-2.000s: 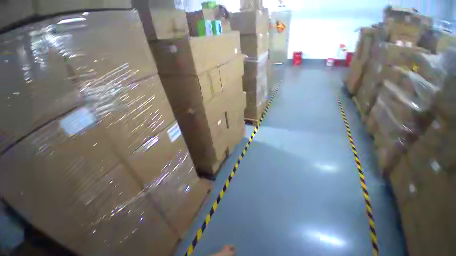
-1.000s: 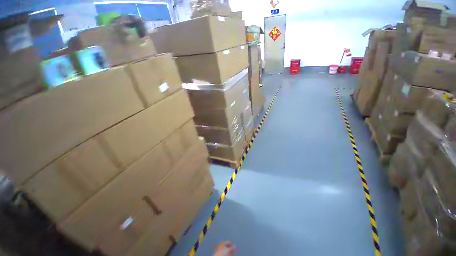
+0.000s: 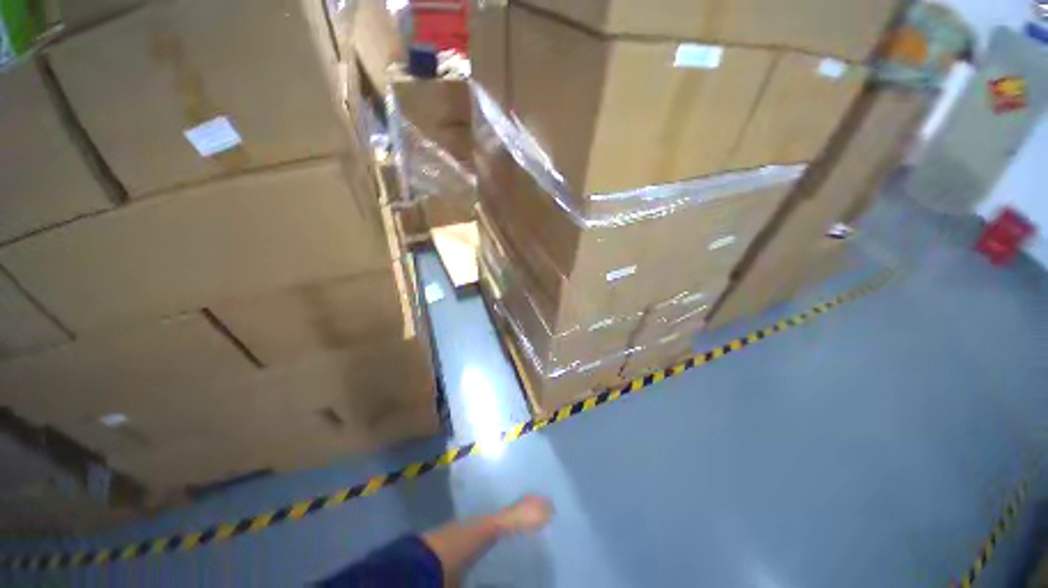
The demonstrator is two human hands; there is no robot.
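My left hand (image 3: pixel 523 516) reaches in from the bottom edge, with a bare wrist and a dark blue sleeve. It is small and blurred over the floor, touching no carton; its fingers cannot be made out. My right hand is out of the picture. Ahead stands a stack of brown cartons (image 3: pixel 678 126) with clear stretch film (image 3: pixel 690 195) around it and white labels. Another stack of large closed cartons (image 3: pixel 207 241) stands at the left.
A narrow gap of floor (image 3: pixel 465 356) runs between the stacks, with a light brown piece (image 3: pixel 457 253) farther in. Yellow-black tape (image 3: pixel 402 473) crosses in front. A red container (image 3: pixel 1006 236) and a pale door (image 3: pixel 977 126) are at the right.
The view has moved forward and turned left and tilted, now facing the gap between the stacks. My left hand and sleeve show more fully. The right-hand row of cartons has left the view.
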